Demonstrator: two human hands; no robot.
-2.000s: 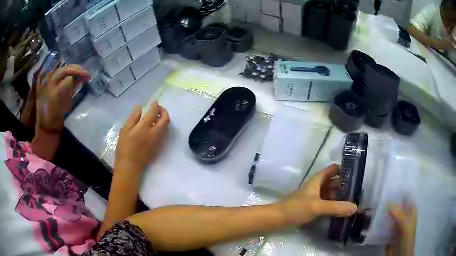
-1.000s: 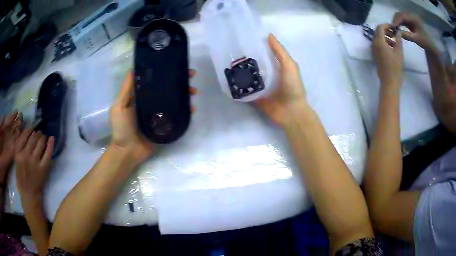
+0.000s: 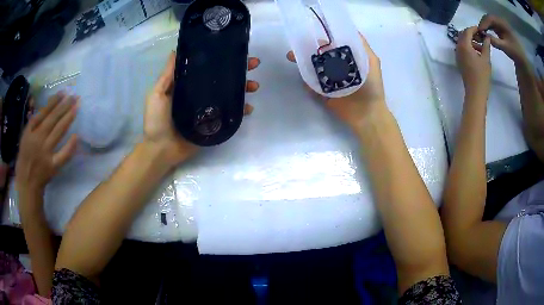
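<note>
My left hand (image 3: 161,110) holds the glossy black cover (image 3: 211,74) from below and its left side, fingertips showing past the right edge. The cover is upright in view, with a round grille near each end. My right hand (image 3: 361,95) holds the milky translucent housing (image 3: 298,41) around its near end, open side facing me. A small black axial fan (image 3: 336,69) sits at the near end inside the housing. A thin red and dark lead (image 3: 324,25) runs from it up the housing. The cover and housing are apart, held above the bench.
A neighbour's hand (image 3: 45,143) is at left beside another translucent housing (image 3: 101,110) and a black cover (image 3: 14,119). Cartons (image 3: 128,13) stand at the back left. At right, another person's hands (image 3: 477,44) hold small dark parts. White foam sheet (image 3: 286,220) covers the bench.
Two seconds ago, my left hand held a black cover at right beside the housing. Now the cover and housing are apart in separate hands. The view has turned right; the neighbour's hand has left the other cover.
</note>
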